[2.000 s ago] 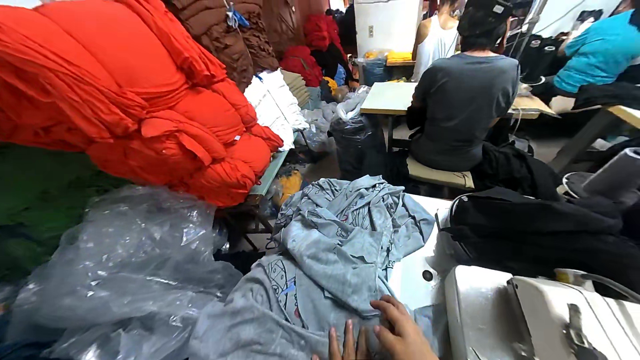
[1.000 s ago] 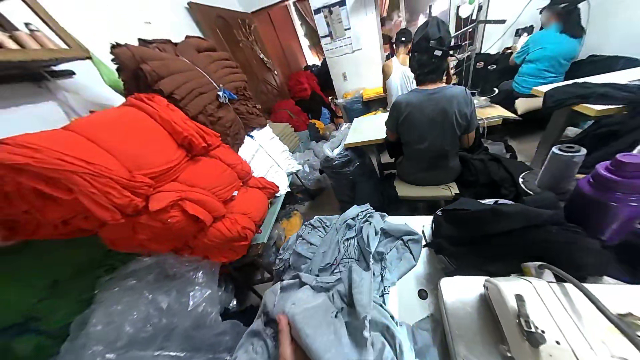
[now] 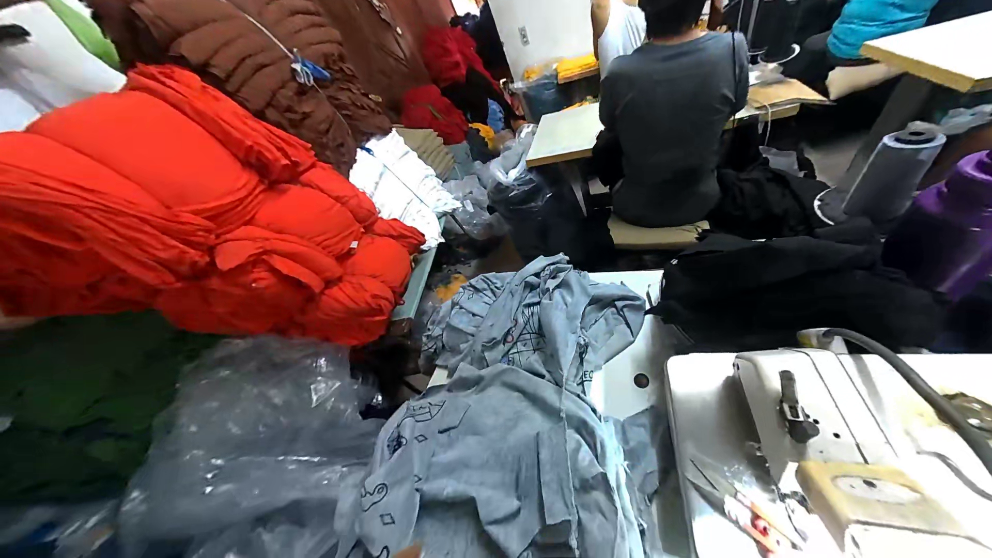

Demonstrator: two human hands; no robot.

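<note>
Grey printed fabric (image 3: 496, 457), with dark line drawings and seams, lies rumpled over the white table (image 3: 624, 387) and runs down to the bottom edge. Its far part is bunched up in folds. Only a fingertip of what appears to be my left hand (image 3: 408, 551) shows at the bottom edge, by the grey fabric; the rest of that hand is out of view, so its grip cannot be told. My right hand is not in view. Beside the fabric on the right stands a white sewing machine (image 3: 806, 403), with small tools (image 3: 756, 515) lying on its base.
Red fabric bundles (image 3: 256, 209) and clear plastic sheeting (image 3: 263, 442) fill the left. Black fabric (image 3: 783, 287), a grey thread cone (image 3: 895, 170) and a purple container (image 3: 949, 217) are at right. A seated person (image 3: 674, 124) is beyond the table, with other people farther back.
Two seconds ago a spread hand lay on the grey fabric, with more fingers beside it; one second ago one hand touched it lower left. Now just a fingertip shows. The view has shifted.
</note>
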